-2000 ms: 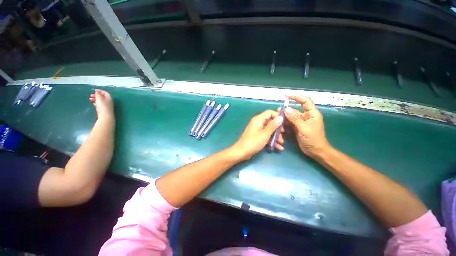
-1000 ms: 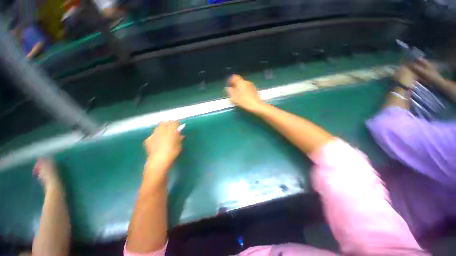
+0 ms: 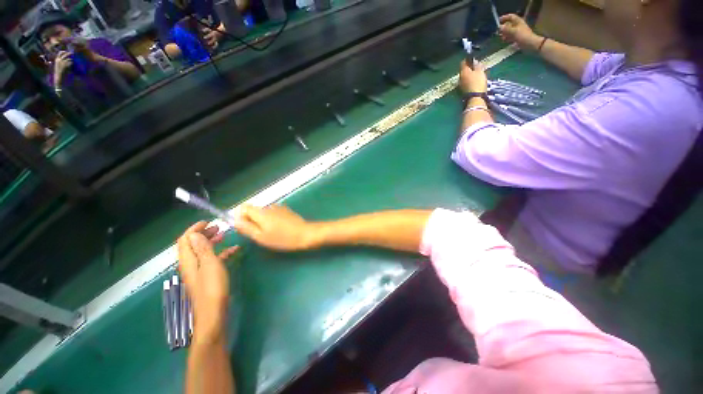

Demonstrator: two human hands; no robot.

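My right hand (image 3: 270, 228) holds a slim grey pen barrel (image 3: 203, 204) by its lower end, over the pale edge rail; its white end points up and left. My left hand (image 3: 202, 265) is just below and left of it, with thumb and fingers apart and no pen seen in it. Several grey pens (image 3: 176, 312) lie side by side on the green bench, left of my left hand, white ends pointing away; my left hand partly hides them.
The worn whitish rail (image 3: 339, 152) runs diagonally between bench and dark belt. Single pens (image 3: 297, 138) lie spaced on the belt. A person in a purple top (image 3: 570, 142) sits at right, with fanned pens (image 3: 515, 94). Other people are across the line. A metal upright (image 3: 35, 308) stands at left.
The view has swung right. My right hand has come back from over the belt and now holds a pen near my left hand. The white-ended piece at my left hand is no longer seen.
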